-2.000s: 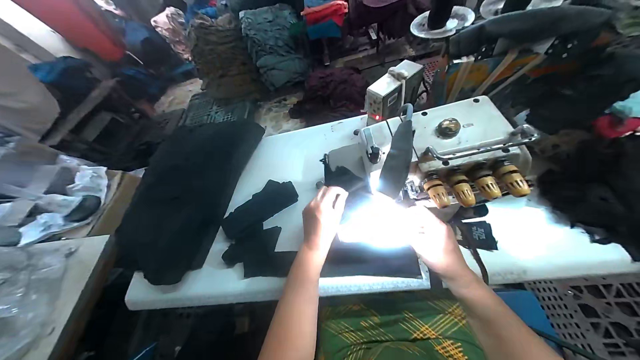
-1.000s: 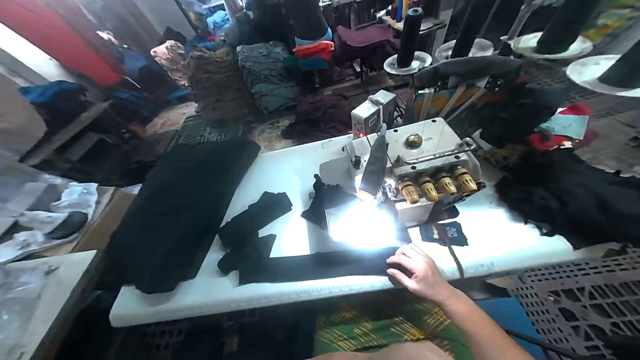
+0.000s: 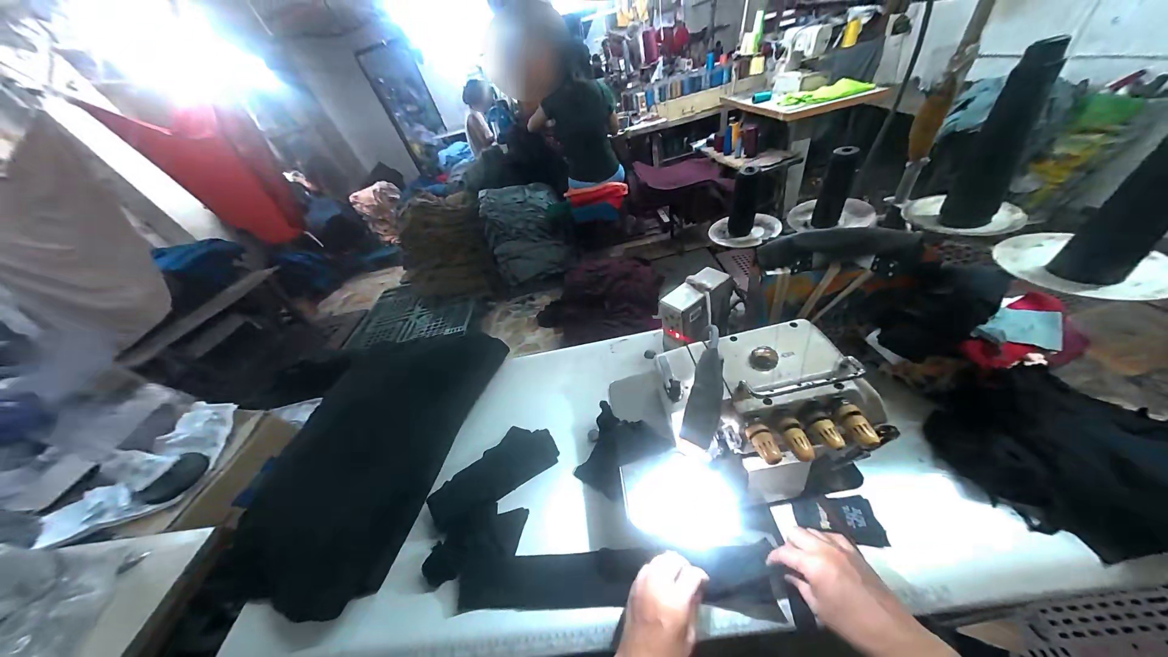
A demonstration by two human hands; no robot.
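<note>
A long strip of black fabric (image 3: 547,580) lies along the near edge of the white sewing table. My left hand (image 3: 664,598) rests on that strip with its fingers curled; whether it pinches the cloth is not plain. At the strip's right end, my right hand (image 3: 826,570) has its fingertips on the cloth edge, beside a dark label piece with writing (image 3: 844,518). Behind the hands stands an overlock sewing machine (image 3: 776,383) with tan tension dials, its lamp glaring over the work area. More black cloth (image 3: 625,447) lies left of the machine. Smaller black pieces (image 3: 493,474) sit farther left.
A large black fabric stack (image 3: 374,474) covers the table's left side. Black thread cones (image 3: 835,187) stand behind the machine, and a dark garment heap (image 3: 1049,447) lies at right. A perforated crate (image 3: 1095,620) is at lower right. People (image 3: 579,119) are in the background.
The view has tilted up. My left hand, out of view a second ago, is back on the black strip. My right hand stays near the strip's right end.
</note>
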